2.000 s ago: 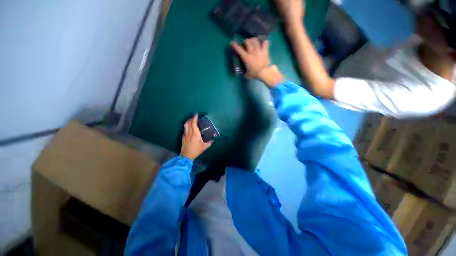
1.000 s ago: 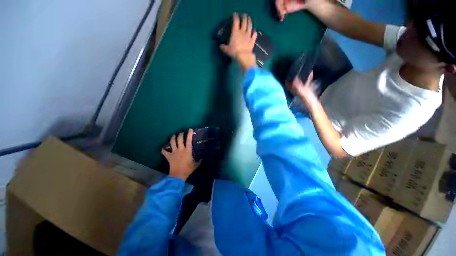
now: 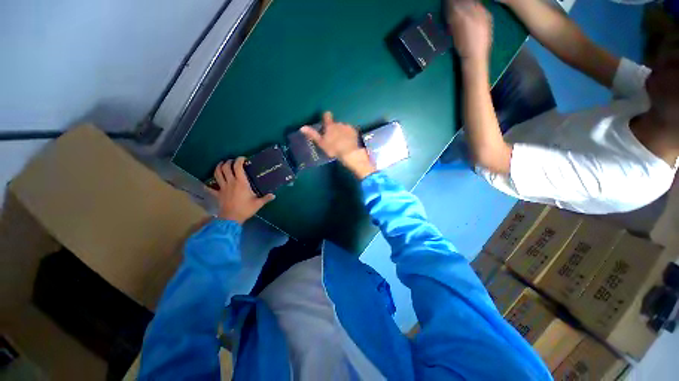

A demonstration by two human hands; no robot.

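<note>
Black product boxes lie in a short row on the green-topped bench (image 3: 327, 67). My left hand (image 3: 237, 192) is at the row's left end, its fingers and thumb around the edge of a box (image 3: 269, 170). My right hand (image 3: 339, 141) is over the right edge of the adjoining box (image 3: 307, 146), fingers spread, not closed around it. A shiny, glare-lit box (image 3: 387, 144) lies just right of my right hand. Part of the row's left end is hidden under my left hand.
Another dark box (image 3: 424, 43) lies at the far right of the bench, near the hand (image 3: 470, 30) of a person in a white T-shirt. An open brown carton (image 3: 104, 201) with a dark interior stands at lower left. Closed printed cartons (image 3: 573, 260) are stacked at lower right.
My right hand has come back from the far part of the bench towards my left hand. My left hand has moved slightly left and up. More boxes now lie in a row between and beside my hands.
</note>
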